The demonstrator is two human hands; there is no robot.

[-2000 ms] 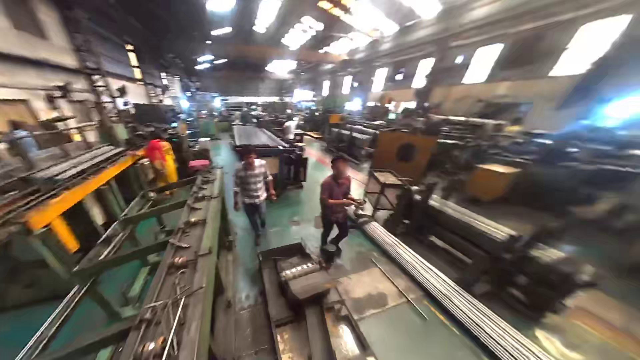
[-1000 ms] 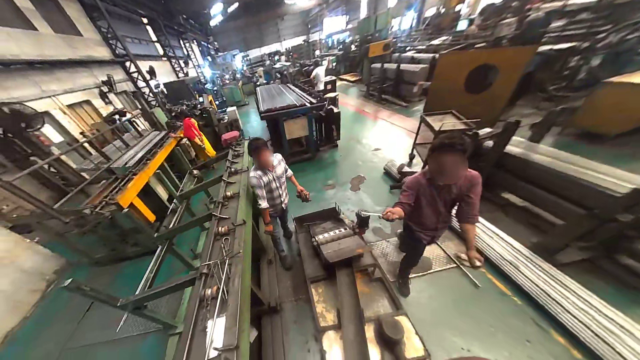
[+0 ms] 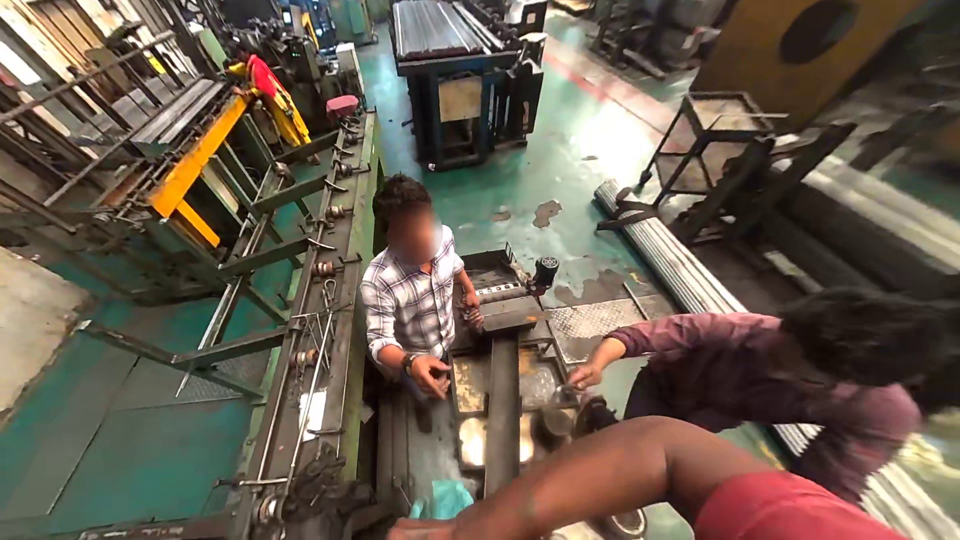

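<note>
My right arm, in a red sleeve, reaches across the bottom from the lower right. Only part of my right hand (image 3: 421,529) shows, cut off by the bottom edge, beside a light teal cloth (image 3: 444,499); whether it grips the cloth cannot be told. My left hand is out of view. Beyond the arm lies a metal machine bed with a long dark bar (image 3: 502,405) and shallow oily trays (image 3: 541,379). A person in a checked shirt (image 3: 412,300) stands at its left side. A person in a maroon shirt (image 3: 705,337) bends at the right, one hand over the trays.
A green-framed roller conveyor (image 3: 330,270) with thin rods runs along the left. Bundled metal bars (image 3: 667,251) lie on the floor at the right, near a wheeled metal trolley (image 3: 694,142). A blue-framed stand (image 3: 465,97) is farther back; another person (image 3: 274,94) bends at the back left.
My right arm has come into view. The person in maroon has bent low over the right side of the machine bed. The view has tilted down and moved closer to the bed.
</note>
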